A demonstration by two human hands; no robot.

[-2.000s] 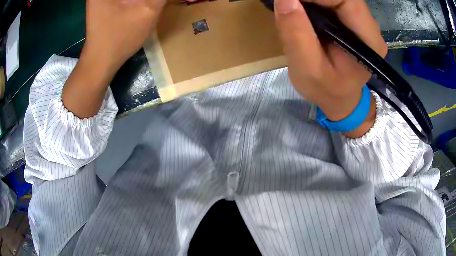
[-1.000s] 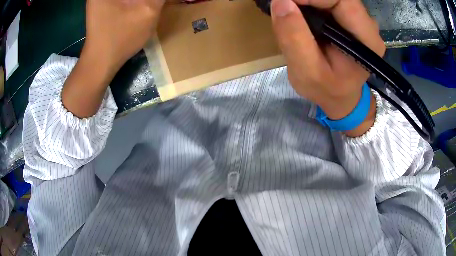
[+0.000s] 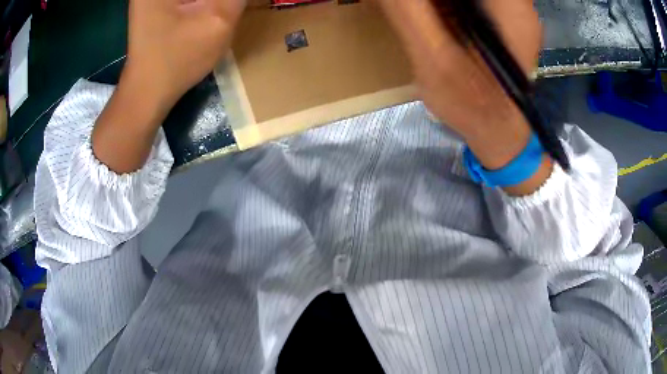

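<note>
My right hand (image 3: 468,73), blurred, is closed around the black handle and cable of a soldering iron (image 3: 501,69); the iron's tip is out of the picture. My left hand (image 3: 183,44) is at the top edge, cut off there, so its fingertips and anything in them are hidden. A sliver of a red housing (image 3: 296,2) shows at the top edge between my hands. The tan work board (image 3: 329,62), edged with cream tape, lies under it. A small dark square pad (image 3: 296,40) lies on the board.
The dark green bench (image 3: 80,44) curves along the top, with a white paper sheet (image 3: 20,66) at far left. A thin silvery wire crosses the bench at left. Black cables (image 3: 643,33) lie at top right. A blue stool (image 3: 629,98) stands beyond the bench edge at right.
My right hand and the iron have shifted and blurred; the cable now lies straighter over the wrist. The board and pad have moved slightly. The left hand has barely moved.
</note>
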